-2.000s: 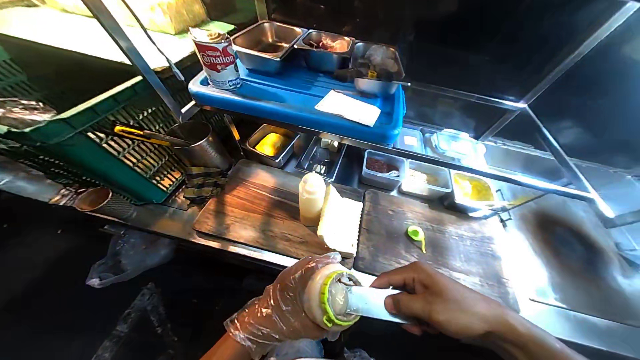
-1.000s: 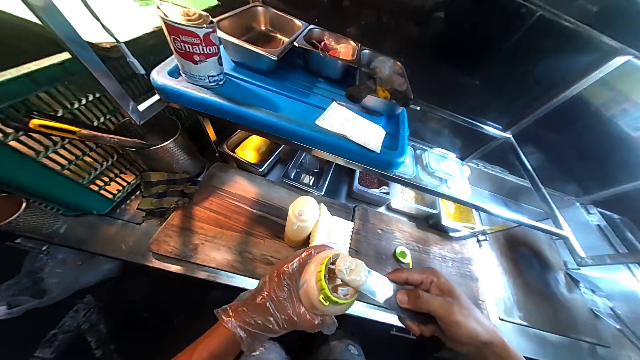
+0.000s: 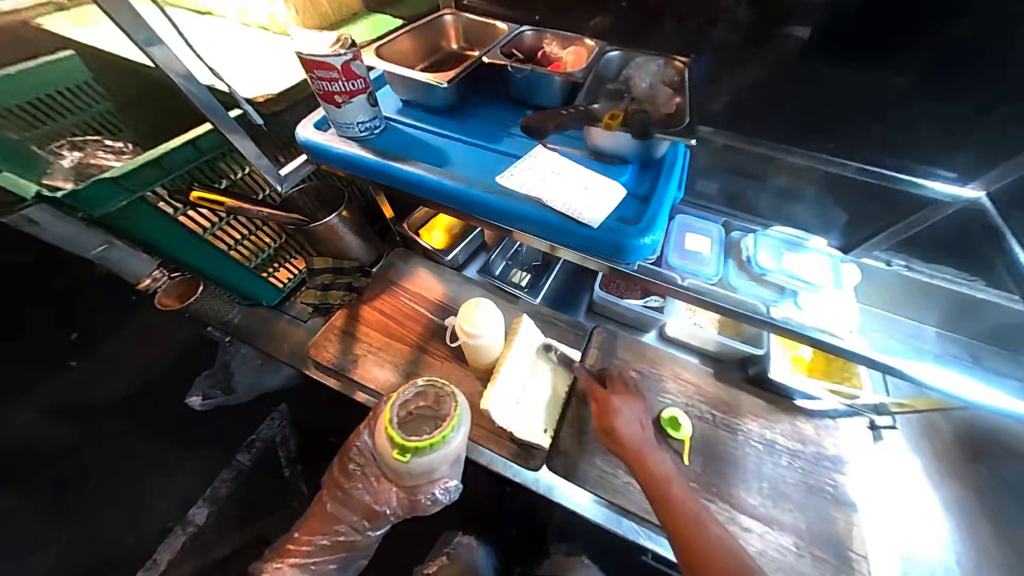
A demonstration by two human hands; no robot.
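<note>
In my left hand, covered by a clear plastic glove, is an uncapped jar with a lime-green rim and a pale coating inside. My bare right hand grips a spreading knife, its blade on white spread over a slab of bread. That slab lies at the right edge of a wooden cutting board. Against its left side stands a cream-coloured squeeze bottle. A small green cap with a strap lies on the second, darker board, right of my right hand.
Above the boards, a blue tray holds a Carnation can, steel pans and a paper slip. Food containers line the boards' far side. A green crate and a metal utensil pot stand at the left.
My right hand has moved the knife from the jar's mouth to the bread, which now bears its blade. The jar remains in my left hand.
</note>
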